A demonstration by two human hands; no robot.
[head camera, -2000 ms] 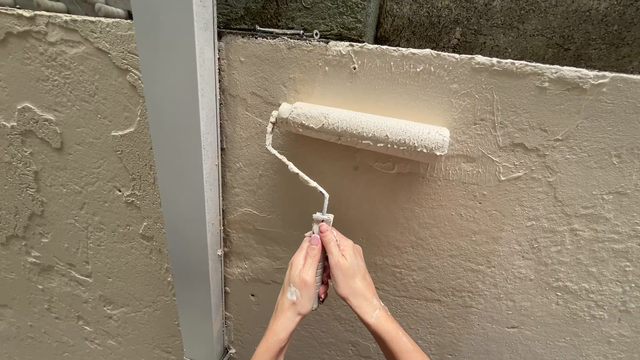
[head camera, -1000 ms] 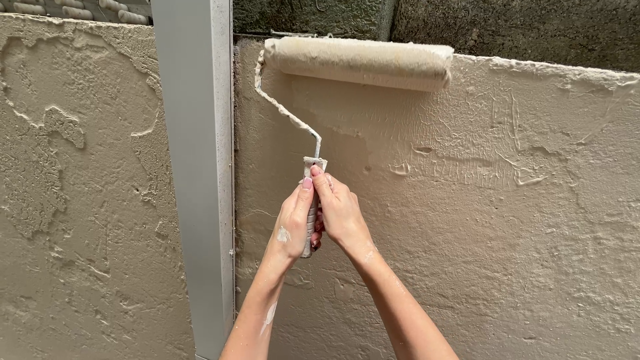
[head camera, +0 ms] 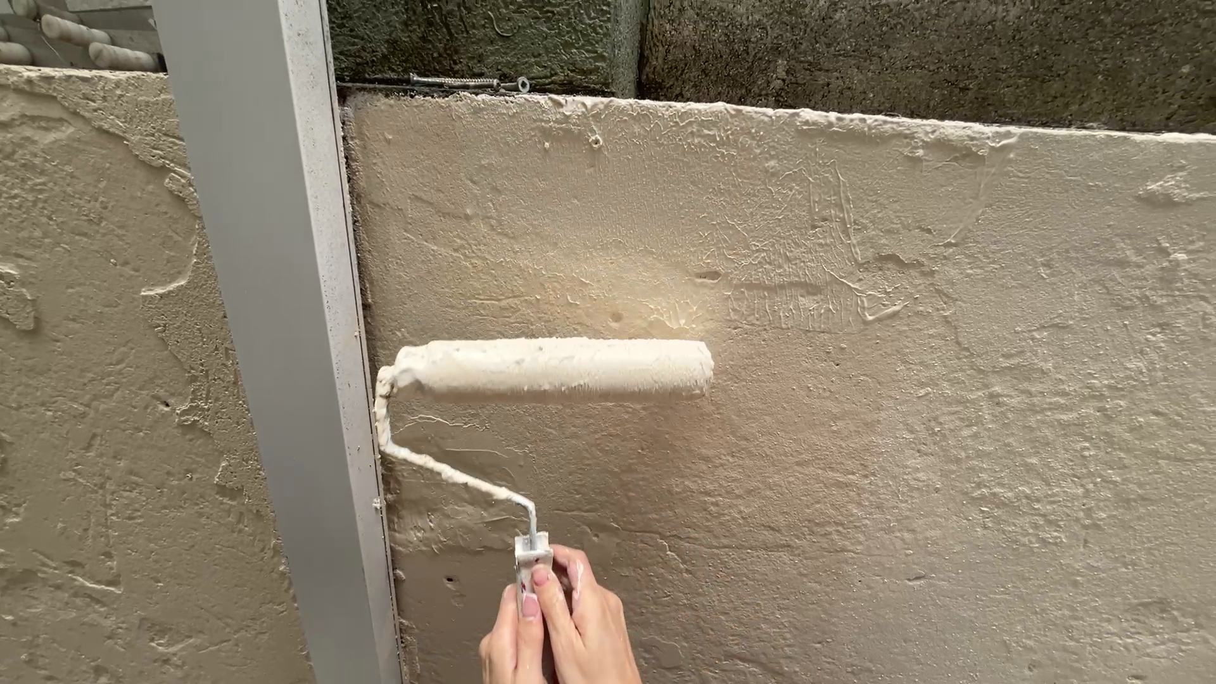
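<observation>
A paint roller (head camera: 560, 368), its sleeve coated in cream paint, lies level against the rough beige wall (head camera: 807, 427). Its bent wire frame, also crusted with paint, runs down from the sleeve's left end to a paint-smeared handle (head camera: 533, 560). My left hand (head camera: 513, 638) grips that handle from the left, low in view, thumb along it. Pressed close beside it, my right hand (head camera: 586, 617) holds the same handle from the right, a little higher. The lower end of the handle is hidden by my hands and the frame's edge.
A grey metal post (head camera: 275, 332) stands just left of the roller, with more beige wall (head camera: 104, 380) beyond it. Dark stone blocks (head camera: 912, 57) rise behind the wall's top edge, where a metal screw (head camera: 465, 84) lies. Several pale rounded pieces (head camera: 100, 46) show at top left.
The roller has moved down the wall from the top edge, where it was a second ago, and both hands have gone down with it. Earlier it had moved up to that edge.
</observation>
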